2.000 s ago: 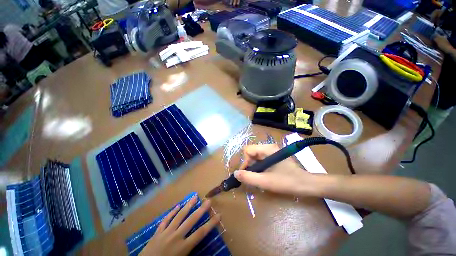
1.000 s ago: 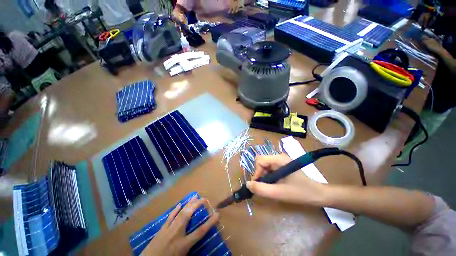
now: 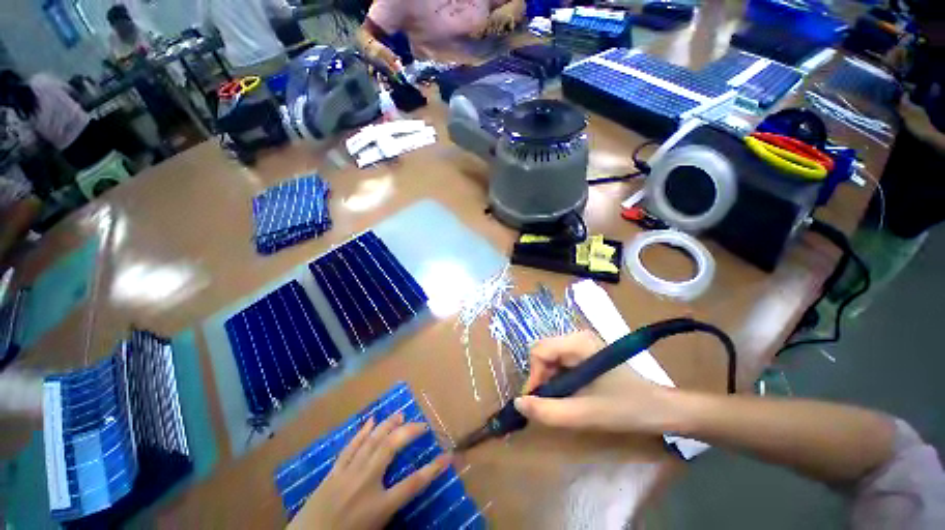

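A bright blue solar cell panel with thin pale lines lies on the brown table at the bottom. My left hand lies flat on it, fingers spread, holding nothing. My right hand holds the black soldering iron like a pen. Its tip is at the panel's right edge, near my left fingertips; whether it touches cannot be told. A thin ribbon sticks out from the panel's upper right edge. The panel's lower part is hidden by my left hand and the frame edge.
Dark cell stacks lie on a pale mat. Finished panels curve at left. Loose ribbon pieces, a white strip, the iron stand, tape roll, grey machine and black box stand beyond. A person sits opposite.
The view has shifted, showing more of the person opposite. My left hand has slid down the panel, uncovering its upper corner. The iron tip has moved lower along the right edge.
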